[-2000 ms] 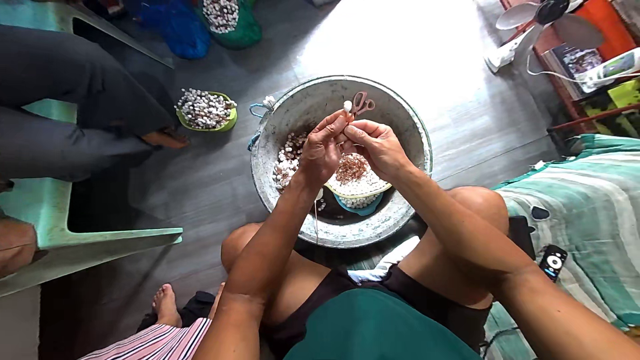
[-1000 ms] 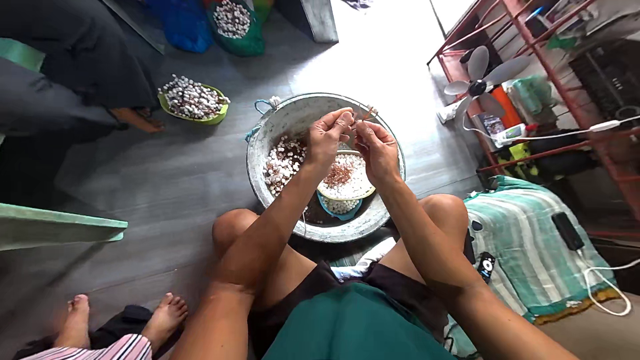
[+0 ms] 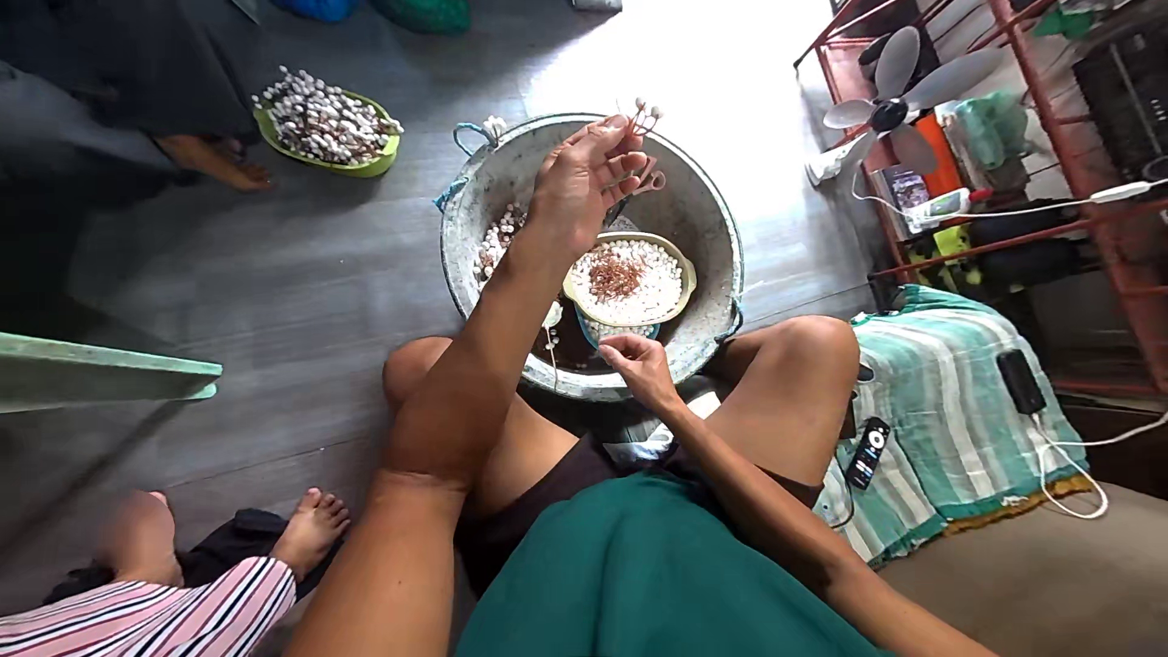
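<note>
My left hand (image 3: 589, 173) is raised over the far part of a large round metal basin (image 3: 453, 265). Its thumb and fingertips pinch a small sprig of thin reddish stems with whitish bead-like heads (image 3: 644, 117). Scissors with pinkish handles (image 3: 650, 180) are just beyond its fingers, partly hidden. Inside the basin a pale yellow bowl (image 3: 691, 278) holds loose white pieces with reddish bits on top, above a blue container (image 3: 587, 330). More stemmed white heads (image 3: 498, 239) lie at the basin's left. My right hand (image 3: 636, 365) is low over the near rim, thumb and fingertips together; whether they hold anything is unclear.
A green bowl heaped with stemmed white pieces (image 3: 328, 123) stands on the floor at upper left, near a person's foot (image 3: 214, 164). Another person's feet are at lower left. A green plastic furniture edge (image 3: 109, 370), a fan (image 3: 890, 115), a red rack and a striped cloth (image 3: 949, 401) surround the basin.
My hands were together above the basin; now they are apart. My right hand has come down toward the near rim, while my left hand stays raised with the sprig. The view has shifted.
</note>
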